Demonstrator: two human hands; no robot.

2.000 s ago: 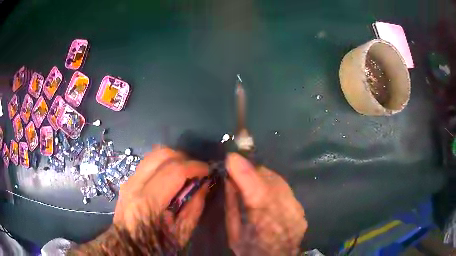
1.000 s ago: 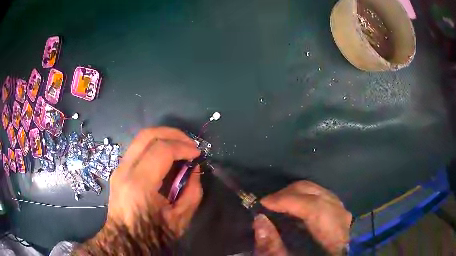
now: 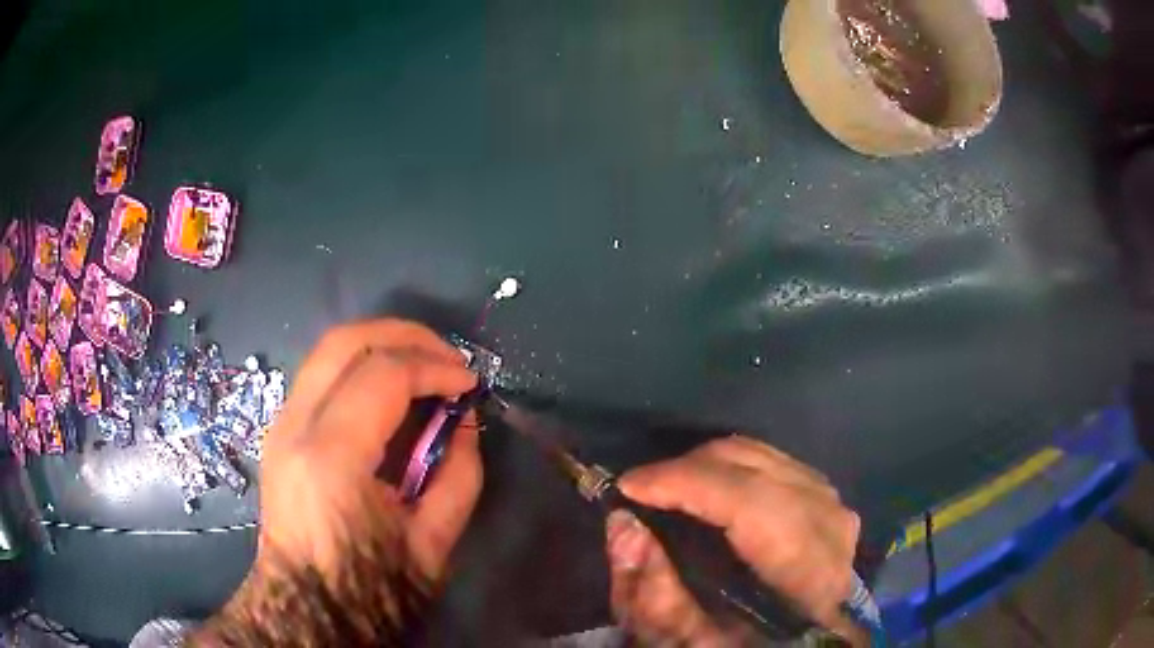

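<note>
My left hand holds a pink housing on edge, with a small component at the fingertips. A thin lead with a white connector plug sticks out beyond it. My right hand grips the dark handle of a soldering iron. The iron's thin tip points up and left and ends at the component by my left fingertips. Whether the tip touches it is too small to tell.
Pink housings stand grouped at the left. A glittering heap of small components lies beside them, with a silvery strand below. A beige pot with brown shavings is at the upper right. A blue and yellow object is at the lower right.
The iron has swung from pointing straight up to pointing at the component, and my right hand has moved right. The lead and plug now show clear of my fingers. The whole view has shifted.
</note>
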